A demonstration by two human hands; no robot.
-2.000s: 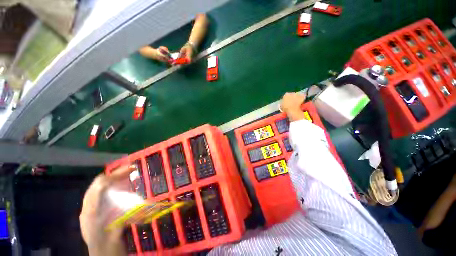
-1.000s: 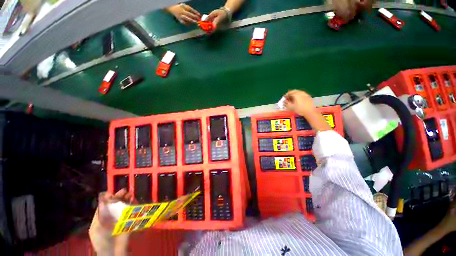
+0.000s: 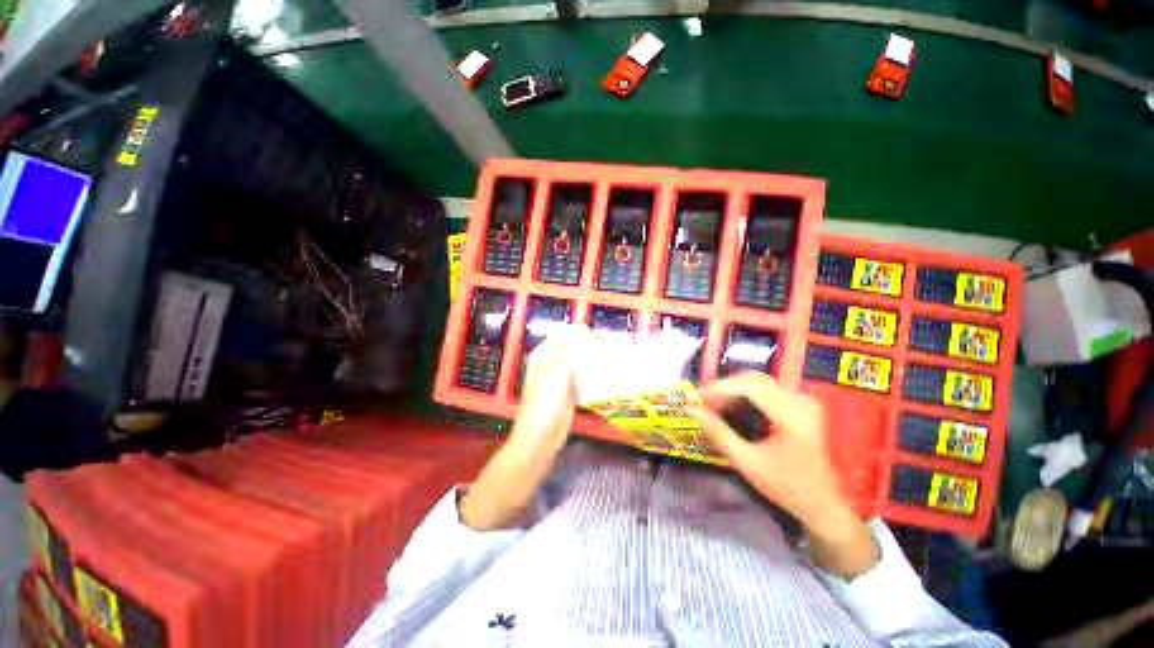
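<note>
My left hand (image 3: 547, 387) holds a label sheet (image 3: 658, 418) with yellow printed labels and a shiny white bare part. My right hand (image 3: 767, 443) is at the sheet's right end, fingers bent against its edge. The sheet is over the front row of a red phone tray (image 3: 494, 295) and hides parts of some phones. Black keypad phones (image 3: 621, 246) with blank screens fill the tray's back row. To the right, a second red tray (image 3: 856, 430) holds phones with yellow labels (image 3: 966, 389) on their screens.
A stack of red trays (image 3: 279, 519) stands at lower left. An open black computer case (image 3: 272, 190) is at left, with a lit screen (image 3: 44, 203) beyond. Red pieces with white tags (image 3: 893, 66) lie on the far green belt. A white box (image 3: 1076, 310) is at right.
My right hand has moved from the labelled tray to the sheet. The sheet has moved right, over the tray's front row. The view has shifted left, showing the case and tray stack.
</note>
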